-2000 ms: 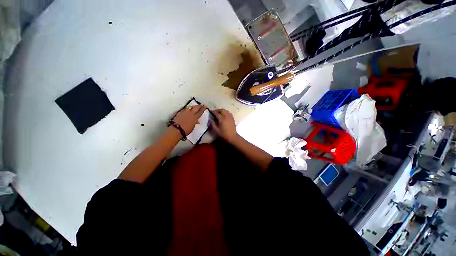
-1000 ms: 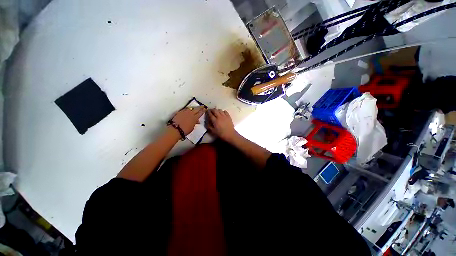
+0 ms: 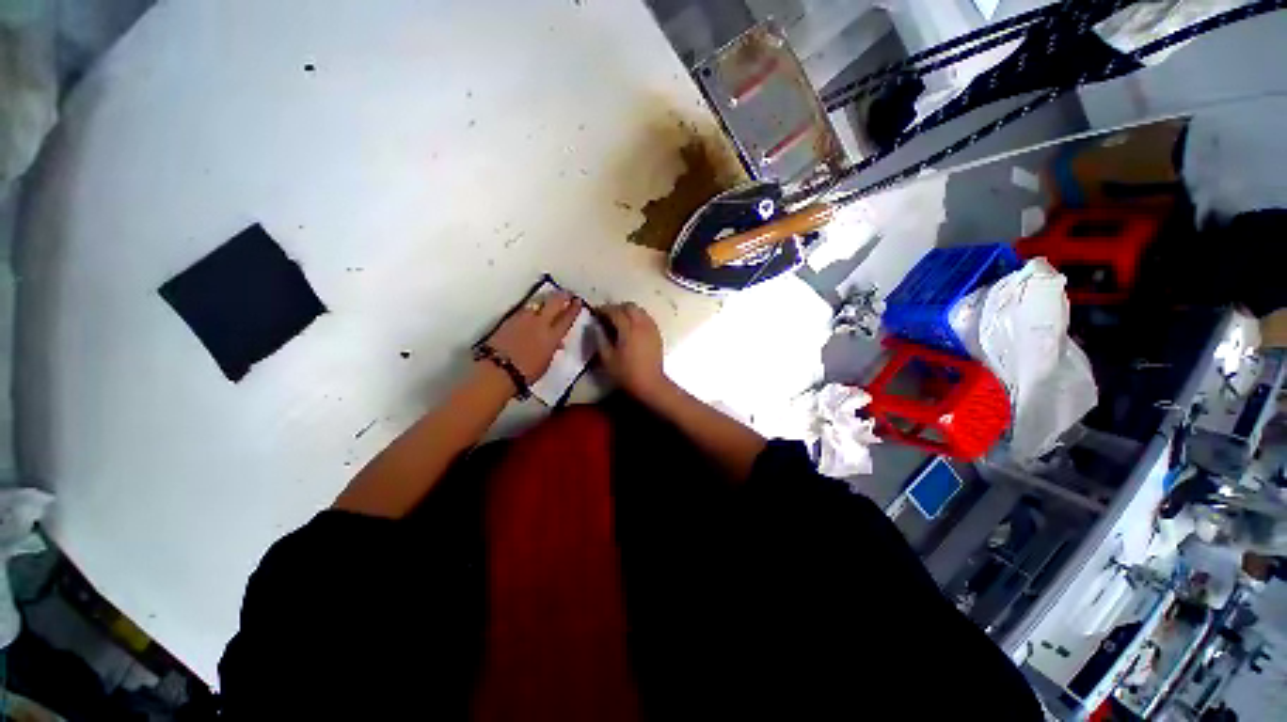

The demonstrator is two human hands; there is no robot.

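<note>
A small dark cloth piece (image 3: 546, 289) lies on the white table in front of me, with a white template (image 3: 568, 361) on top and dark edges around it. My left hand (image 3: 534, 336) lies flat on the template, pressing on it. My right hand (image 3: 631, 343) is at the right edge of the piece, its fingers on the dark cloth edge. My fingers partly hide the edge. Another dark cloth piece (image 3: 243, 302) lies flat at the left of the table. A steam iron (image 3: 748, 240) with an orange-brown handle rests to the right, beyond my right hand.
A metal-framed iron rest (image 3: 769, 106) is at the table's far edge beside a brown scorch stain (image 3: 685, 191). Striped hoses (image 3: 974, 113) run from the iron to the upper right. A blue crate (image 3: 943, 294), red stools (image 3: 943, 402) and white cloth are on the right.
My right hand's fingers have shifted slightly right, from over the template to the cloth's right edge. My left hand stays in place on the template. The iron has not moved.
</note>
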